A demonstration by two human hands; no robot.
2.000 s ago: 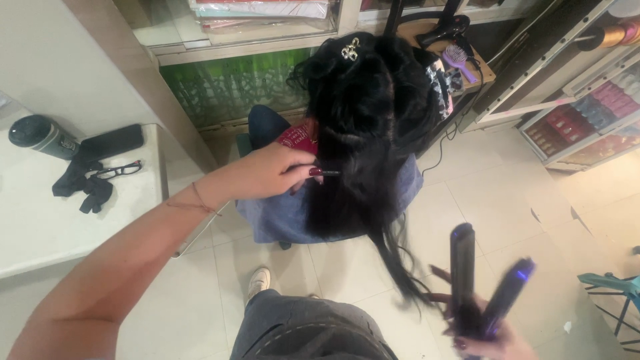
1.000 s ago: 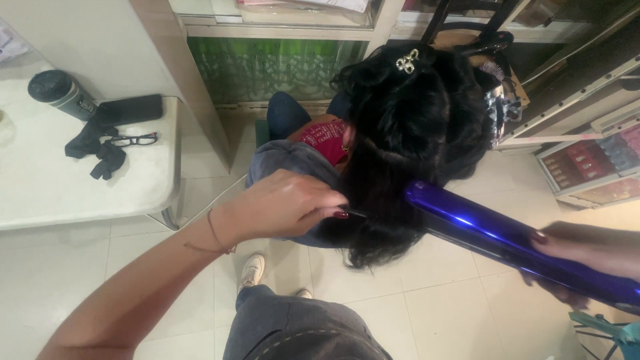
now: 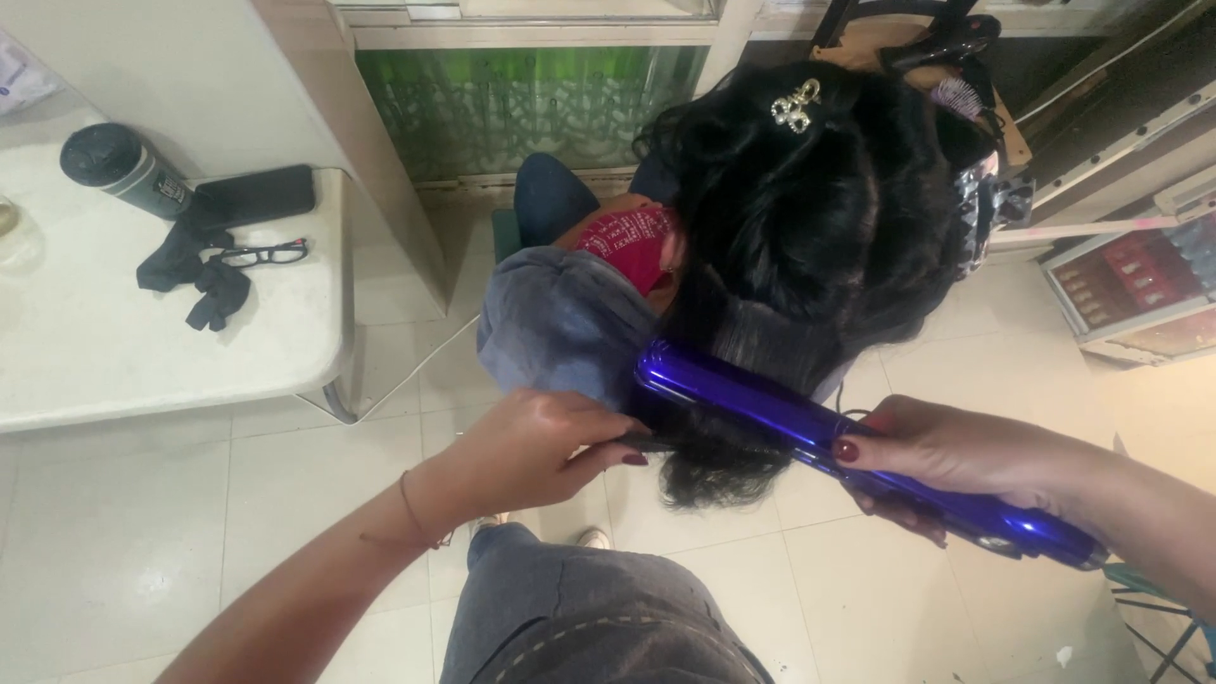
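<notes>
A seated person's long dark hair point(image 3: 788, 228) bears a pearl hair clip point(image 3: 796, 105) on top of the head. My right hand point(image 3: 912, 465) grips a shiny blue hair straightener point(image 3: 731, 389), whose plates are closed around a section of the hair below the head. Just left of the straightener, my left hand point(image 3: 551, 446) pinches a thin dark comb point(image 3: 651, 442) between thumb and fingers, at the hanging hair. Wavy hair ends hang below the straightener. Whether the comb's teeth are in the hair I cannot tell.
On the white table point(image 3: 285, 351) at left are a tumbler point(image 3: 123, 171), a black phone point(image 3: 256, 195), eyeglasses point(image 3: 261, 253) and a black cloth bow point(image 3: 195, 271). Behind the person, a stool holds a hair dryer point(image 3: 950, 43) and a hairbrush point(image 3: 959, 95). A display case point(image 3: 1130, 275) stands right.
The straightener was open and away from the hair two seconds ago; my right hand has brought it in, and it is now closed on a section. My left hand still holds the comb.
</notes>
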